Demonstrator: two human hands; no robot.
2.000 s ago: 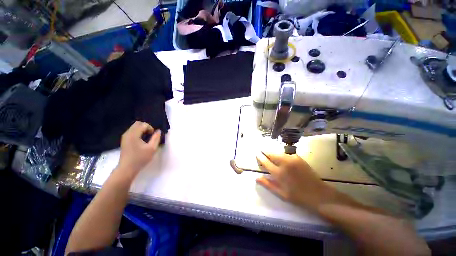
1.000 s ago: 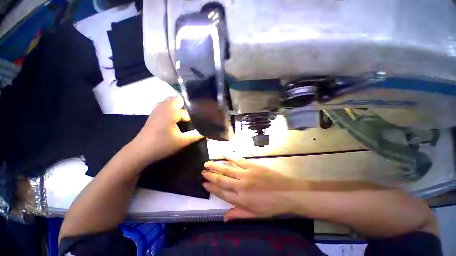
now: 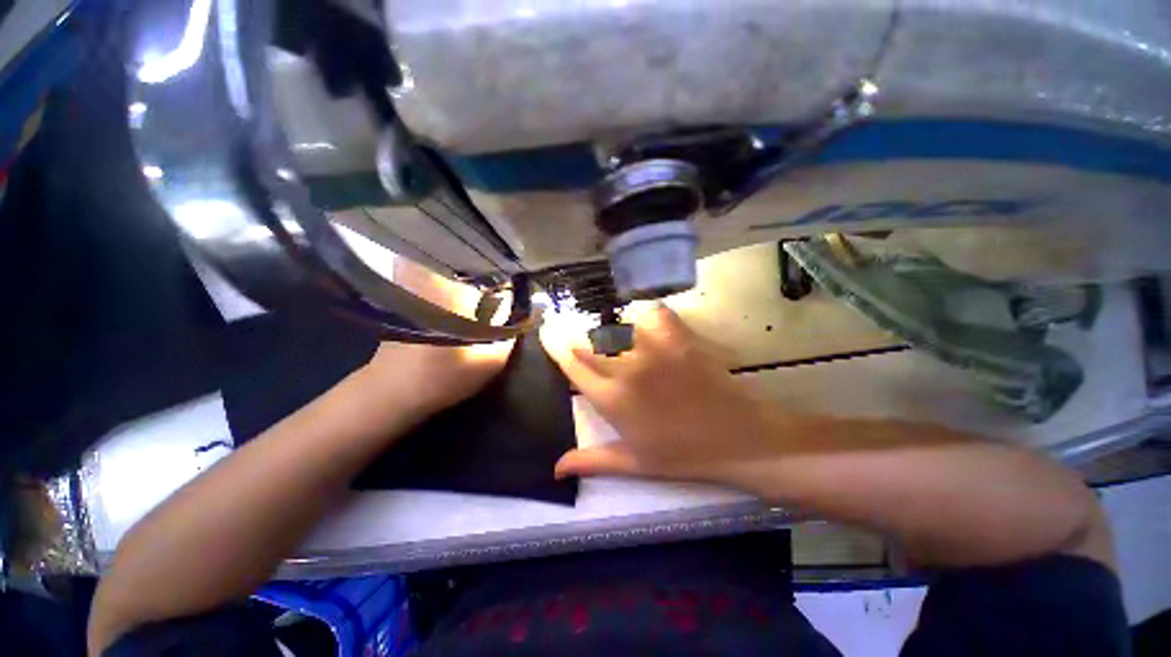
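Note:
The black fabric panel (image 3: pixel 494 443) lies flat on the white table, its far edge at the brightly lit needle area of the sewing machine (image 3: pixel 514 77). My left hand (image 3: pixel 443 353) rests on the panel, its fingertips at the panel's far part, partly hidden behind the shiny curved metal guard (image 3: pixel 231 218). My right hand (image 3: pixel 655 398) lies at the panel's right edge, fingers spread, with fingertips beside the presser area. The needle and presser foot are mostly hidden by glare and fingers.
The black cut-piece pile (image 3: pixel 90 270) lies at the left. A grey-green cloth (image 3: pixel 931 315) lies under the machine arm at the right. The table's front edge (image 3: pixel 514 546) runs below my forearms. A blue crate (image 3: pixel 353 616) stands below it.
The view has moved closer to the machine. The black panel has come from the pile to the needle area. My left hand has moved from the pile onto it, and my right fingers have reached its edge.

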